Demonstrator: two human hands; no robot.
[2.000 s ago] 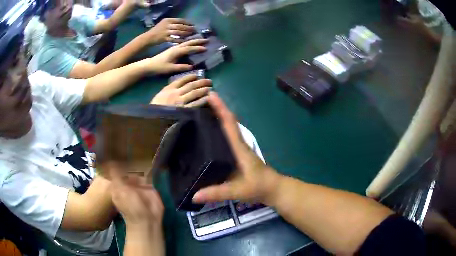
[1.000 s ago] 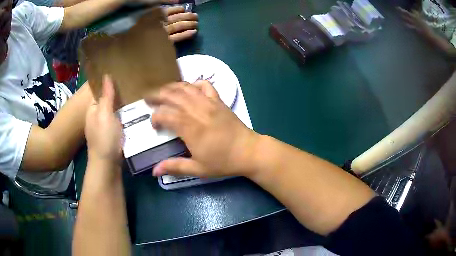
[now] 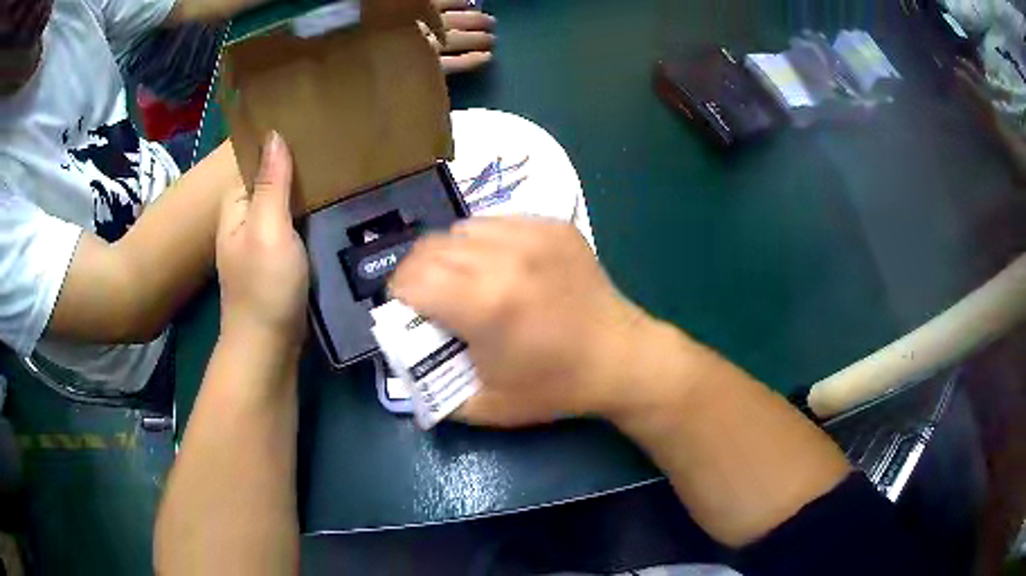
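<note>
An open product box with a brown cardboard inner lid (image 3: 343, 107) is tilted towards me. Its black tray (image 3: 334, 304) holds a small black device (image 3: 377, 257) in the cut-out. My left hand (image 3: 261, 253) grips the box at its left side, thumb on the inner lid. My right hand (image 3: 523, 315) is over the box's lower right and pinches white printed cards (image 3: 430, 366), which hang below its fingers. The white scale (image 3: 518, 169) lies behind the box and my right hand; its front is mostly hidden.
A dark box (image 3: 720, 96) and wrapped white stacks (image 3: 827, 73) stand on the green table (image 3: 720, 270) at the back right. A seated person in a white shirt (image 3: 39, 214) is at left, a hand (image 3: 465, 36) near the scale. A pale pole (image 3: 923, 343) crosses at right.
The box was first partly closed, then opened with white cards covering the tray. The cards are now lifted in my right hand, and the tray and device show.
</note>
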